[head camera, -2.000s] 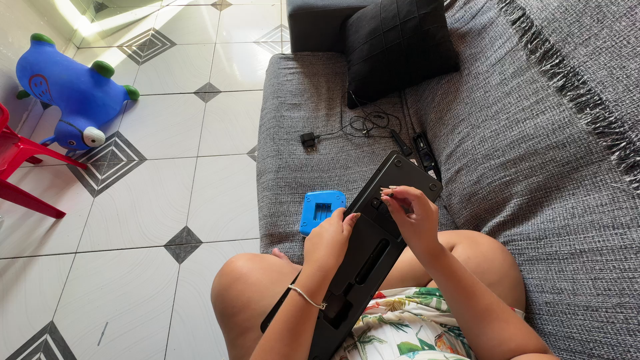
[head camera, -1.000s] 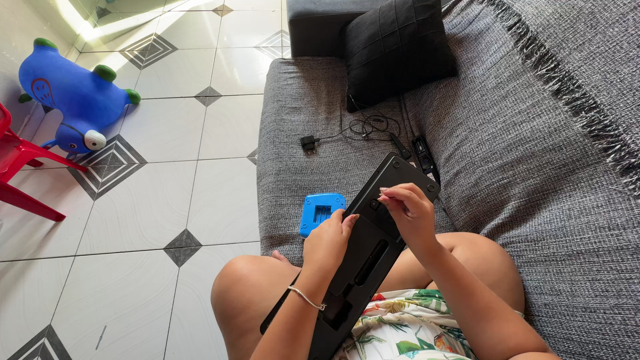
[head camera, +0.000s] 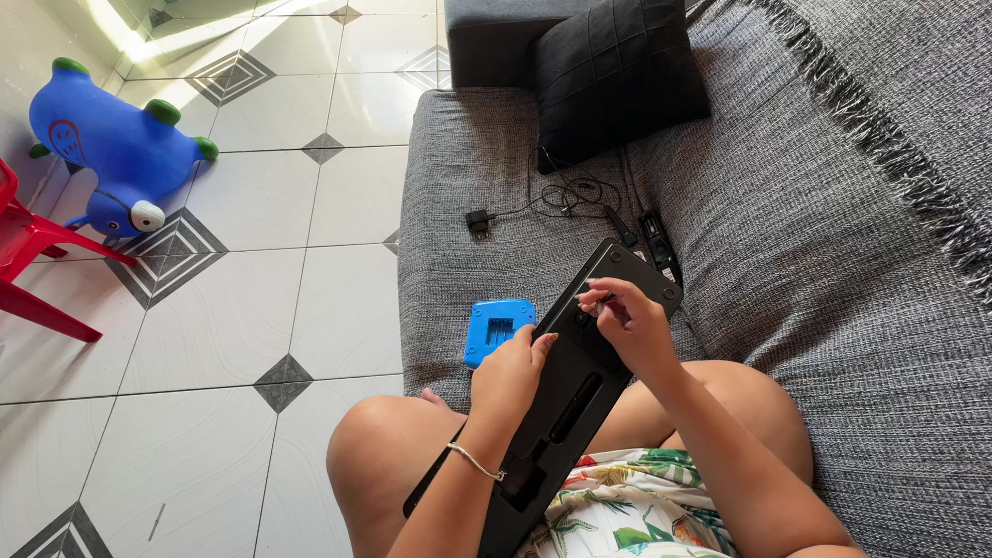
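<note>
A long black plastic device (head camera: 566, 387), its underside with round feet and recesses facing up, lies slanted across my lap. My left hand (head camera: 508, 372) grips its left edge, thumb on top. Over its upper end is my right hand (head camera: 632, 322), thumb and fingertips pinched together on something small that I cannot identify, just above a small recess. Beside my left hand, a blue plastic device (head camera: 479, 325) rests on the couch with its battery compartment uncovered.
A black power adapter (head camera: 478, 223) with a tangled cable (head camera: 570, 198) and a black elongated object (head camera: 660, 246) lie on the grey couch (head camera: 457, 147). Behind them sits a black cushion (head camera: 620, 70). A blue animal-shaped toy (head camera: 124, 147) and a red plastic chair (head camera: 46, 240) stand on the tiled floor.
My right hand's fingertips have lifted slightly from the black device and shifted a little. My left hand keeps its place on the edge.
</note>
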